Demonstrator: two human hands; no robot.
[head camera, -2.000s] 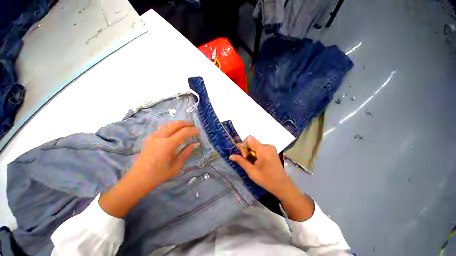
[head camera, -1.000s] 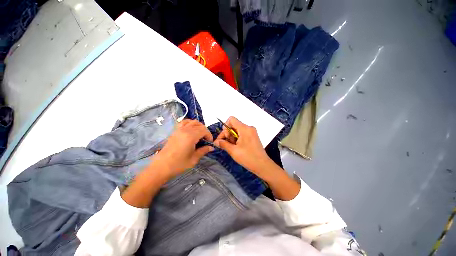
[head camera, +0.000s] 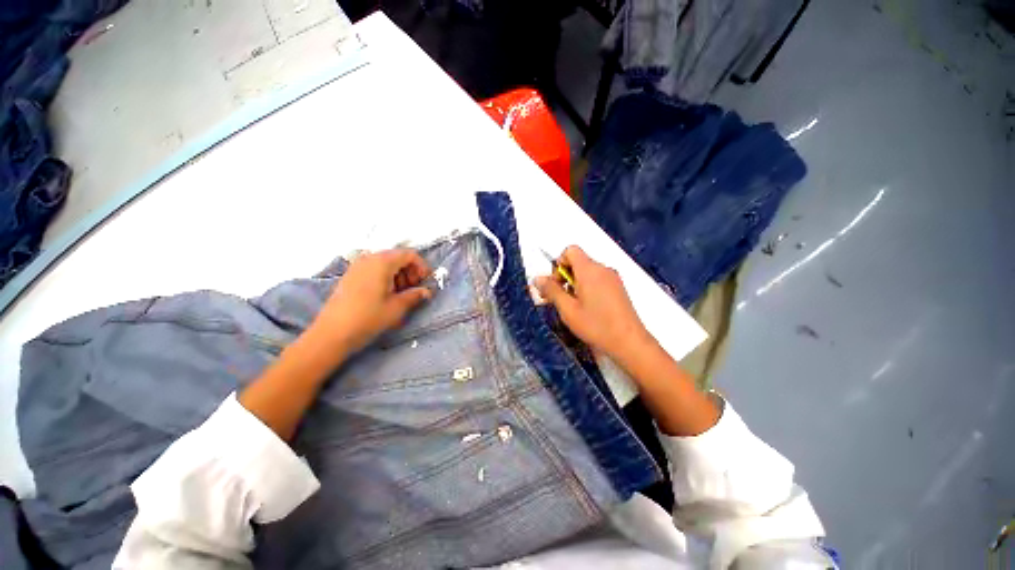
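Note:
Grey-blue jeans (head camera: 390, 390), inside out, lie across the white tabletop and towards my lap. Their dark blue waistband (head camera: 568, 384) runs along the right side, with a thin white cord loop (head camera: 496, 258) near its upper end. My left hand (head camera: 384, 292) is over the upper part of the jeans, fingers bent near a small white spot; I cannot tell if it pinches cloth. My right hand (head camera: 590, 298) is at the outer edge of the waistband and holds small yellow-and-black thread snips (head camera: 564, 271), mostly hidden by the fingers.
The white table (head camera: 367, 145) has a corner at the right. Beyond it are a red stool (head camera: 536, 131), dark blue jeans (head camera: 690, 184) hanging over tan cloth (head camera: 715, 328), and grey garments (head camera: 685, 42). More denim (head camera: 28, 167) lies far left. The grey floor (head camera: 879, 367) has loose scraps.
My left hand has moved off the waistband and onto the upper part of the jeans. The waistband, bunched between my hands a second ago, lies straighter. My right hand still holds the snips.

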